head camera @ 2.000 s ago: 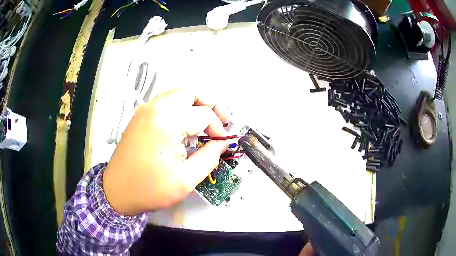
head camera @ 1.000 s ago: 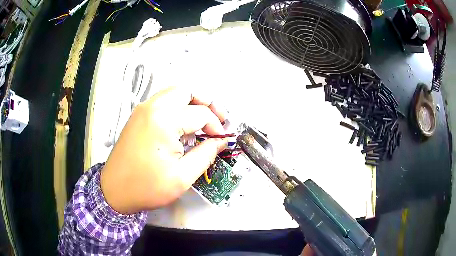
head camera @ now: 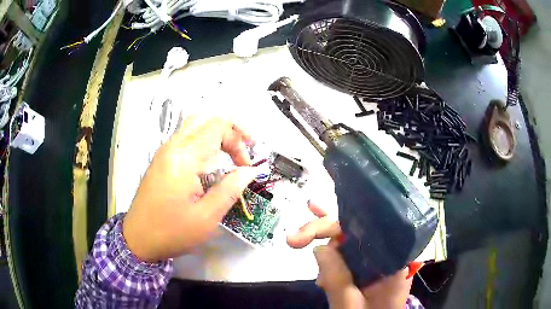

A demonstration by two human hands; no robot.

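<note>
My left hand (head camera: 181, 187) pinches thin red and blue wires (head camera: 261, 171) between thumb and forefinger, above a green circuit board (head camera: 254, 218) in a white housing (head camera: 237, 234). A yellow wire bends over the board. A dark rectangular component (head camera: 287, 168) lies just beyond the board. My right hand (head camera: 356, 271) holds the dark soldering gun (head camera: 380, 205) by its grip, with a finger and thumb stretched toward the board. The gun's stained metal tip (head camera: 280, 84) points up and left, apart from the wires.
A black fan with a wire grille (head camera: 356, 60) stands at the back. Short black sleeves (head camera: 429, 133) are heaped at right, beside a brown oval rest (head camera: 500, 134). White cords (head camera: 199, 9) lie at the back; another (head camera: 166, 114) lies left. A white box (head camera: 28, 128) sits far left.
The soldering gun has moved up and away from the wires, bringing my right hand into view. The dark component now shows uncovered. My left hand still pinches the wires. The view has shifted slightly.
</note>
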